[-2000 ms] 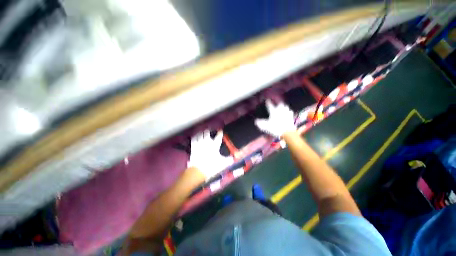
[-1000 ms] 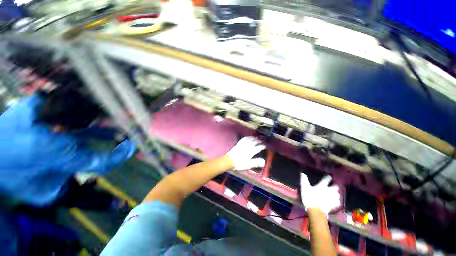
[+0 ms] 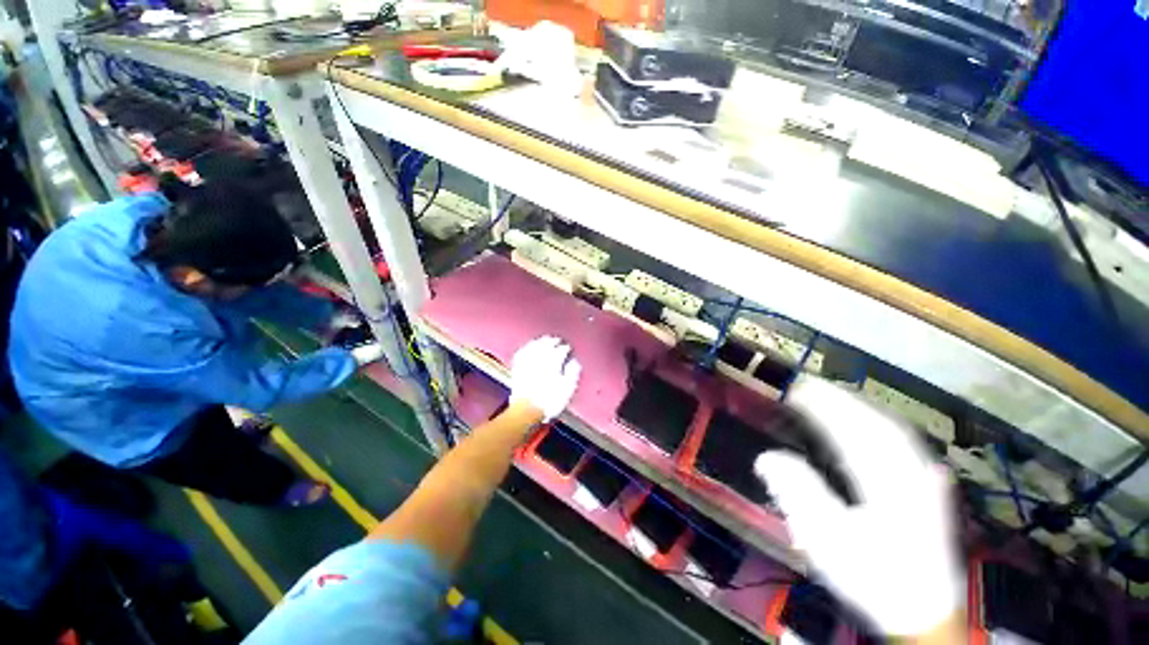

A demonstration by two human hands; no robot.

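Flat black units (image 3: 658,408) lie on the pink mat (image 3: 523,310) of the upper shelf, some with red-orange edges beside them. My left hand (image 3: 544,376), in a white glove, rests at the mat's front edge, left of the units, fingers partly curled; whether it holds anything is hidden. My right hand (image 3: 876,510), also white-gloved, is large and blurred above the shelf at the right, its thumb apart from its fingers. I see nothing in it. It hides part of the units behind.
More black units (image 3: 602,480) lie on the lower shelf. Power strips (image 3: 567,267) run along the back. The workbench edge (image 3: 706,219) overhangs the shelf; stacked black boxes (image 3: 658,78) and a tape roll (image 3: 456,76) are on it. A person in blue (image 3: 120,334) bends at the left.
My left hand has moved left, away from the units, onto the bare mat. My right hand has risen nearer the camera. The view has become sharper and shows more of the person on the left.
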